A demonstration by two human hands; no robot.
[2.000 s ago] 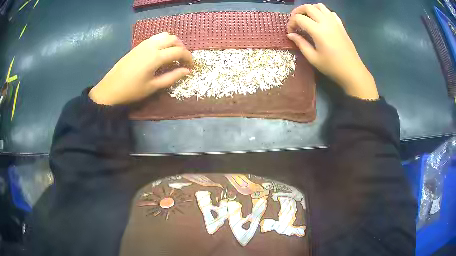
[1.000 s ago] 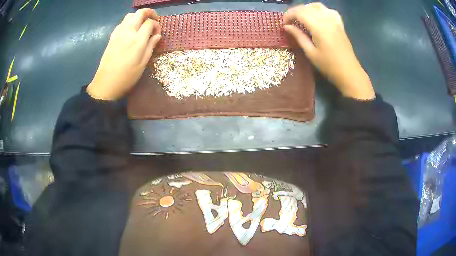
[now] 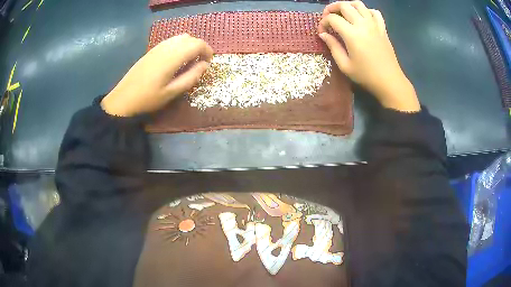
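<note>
A dull-red loading block (image 3: pixel 241 31) with a dense grid of holes lies along the far edge of the brown work cloth (image 3: pixel 269 119). A wide heap of tiny silver-white and gold metal pieces (image 3: pixel 263 78) lies on the cloth, touching the block's near side. My left hand (image 3: pixel 162 73) is over the heap's left end, fingers bent; its fingertips are partly hidden and I cannot tell if they hold a piece. My right hand (image 3: pixel 364 50) is at the block's right end, fingers curled at its edge; any piece between the fingertips is too small to tell.
A second dull-red block (image 3: pixel 179 3) lies farther away at the top edge. A dark ridged block (image 3: pixel 493 61) lies at the right beside a blue tray (image 3: pixel 501 28). A blue bin (image 3: pixel 487 258) with a clear plastic bag (image 3: pixel 486 207) is below the table edge at right.
My left hand has moved from the block's left end down and right to the heap's left end, as it was two seconds ago. My right hand has stayed at the block's right end.
</note>
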